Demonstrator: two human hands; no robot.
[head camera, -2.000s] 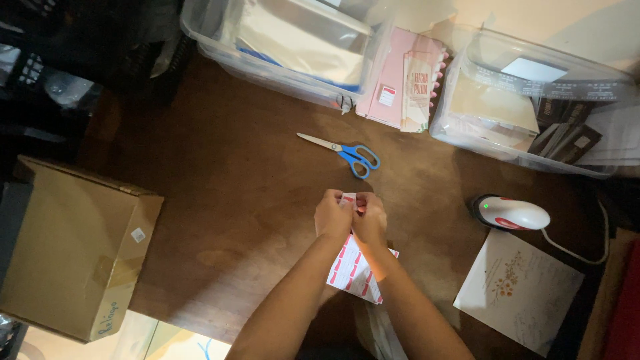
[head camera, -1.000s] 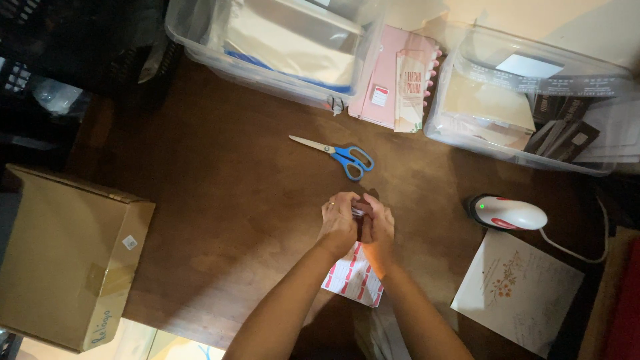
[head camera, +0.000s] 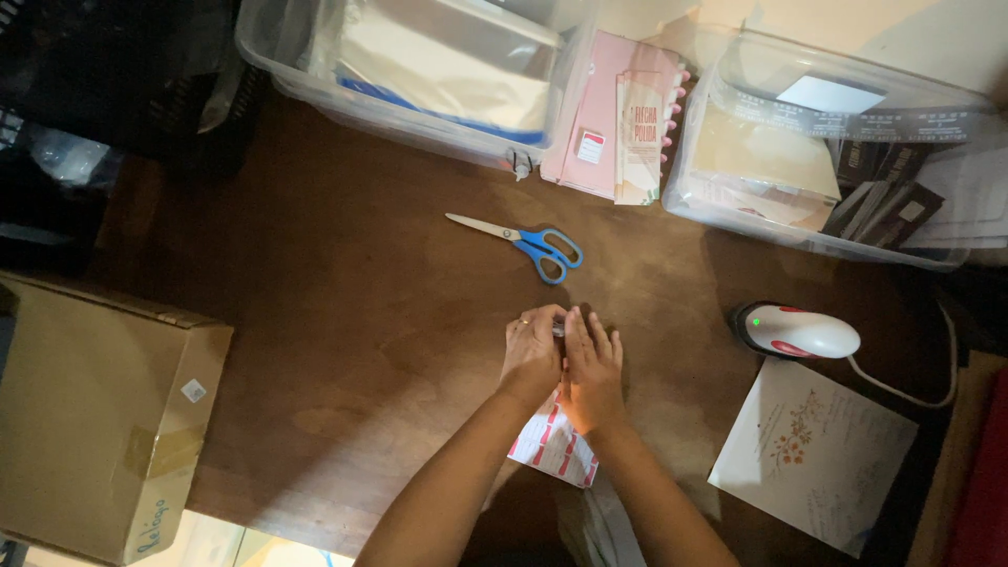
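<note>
My left hand (head camera: 534, 352) and my right hand (head camera: 591, 364) are side by side over the wooden table. The left hand has curled fingers around a small, shiny object (head camera: 558, 327), mostly hidden between the hands; what it is I cannot tell. The right hand's fingers lie fairly straight against its other side. Under the wrists lies a sheet of white and red printed labels (head camera: 557, 445), partly covered. Beyond the fingertips rest scissors with blue handles (head camera: 550, 253), their blades pointing left.
Two clear plastic bins (head camera: 441, 130) (head camera: 787, 224) stand at the back, with a pink ring-bound notebook (head camera: 602, 94) between them. A white and red handheld scanner (head camera: 819, 331) and a printed card (head camera: 811, 457) are at right. A cardboard box (head camera: 87, 409) sits left.
The right hand's fingers have straightened from their earlier curled pose. The small object at the fingertips is more covered than it was. The scissors lie where they were.
</note>
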